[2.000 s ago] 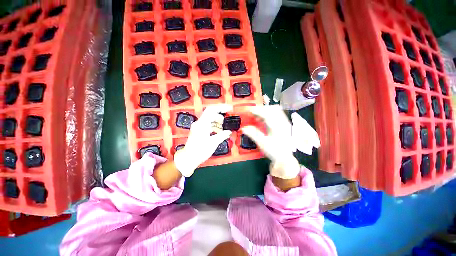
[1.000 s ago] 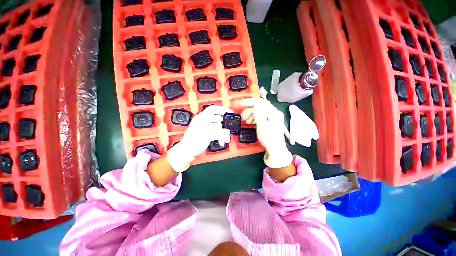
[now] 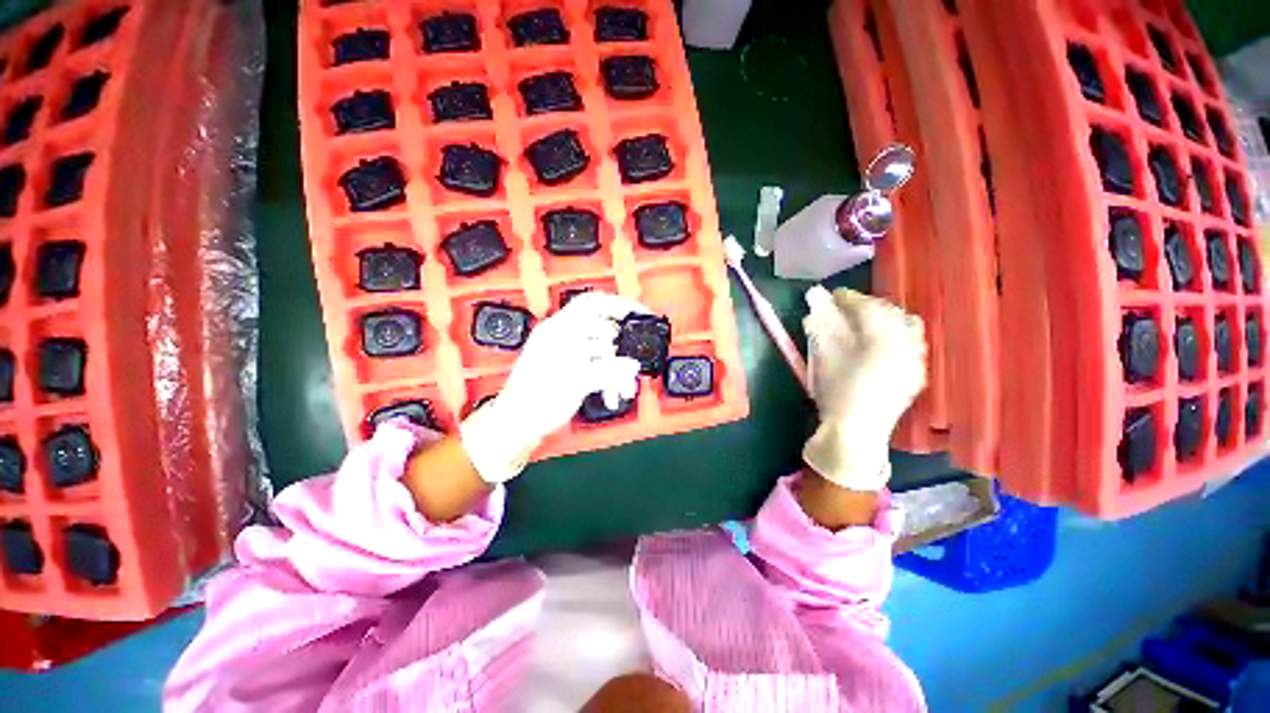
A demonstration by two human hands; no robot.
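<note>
My left hand (image 3: pixel 557 383), in a white glove, holds a black module (image 3: pixel 645 343) between thumb and fingers above the lower right part of the orange-red foam tray (image 3: pixel 527 286). The pocket just above and right of it is empty. My right hand (image 3: pixel 866 369), also gloved, is right of the tray, over the place of the white wiping cloth. A small white tip (image 3: pixel 818 297) shows at its fingertips; its grip is hidden. A slim pink-white brush (image 3: pixel 763 314) lies between the tray and my right hand.
A whitish bottle (image 3: pixel 822 240) with its shiny lid raised and a small clear-white strip (image 3: pixel 767 220) are beyond my right hand. A second bottle is cut off at the top edge. Stacked foam trays stand left (image 3: pixel 132 314) and right (image 3: pixel 1024 279). A blue crate (image 3: pixel 992 546) is low right.
My right hand has moved right, away from the module and over the cloth, exposing the brush. My left hand still holds the module. The view has shifted slightly.
</note>
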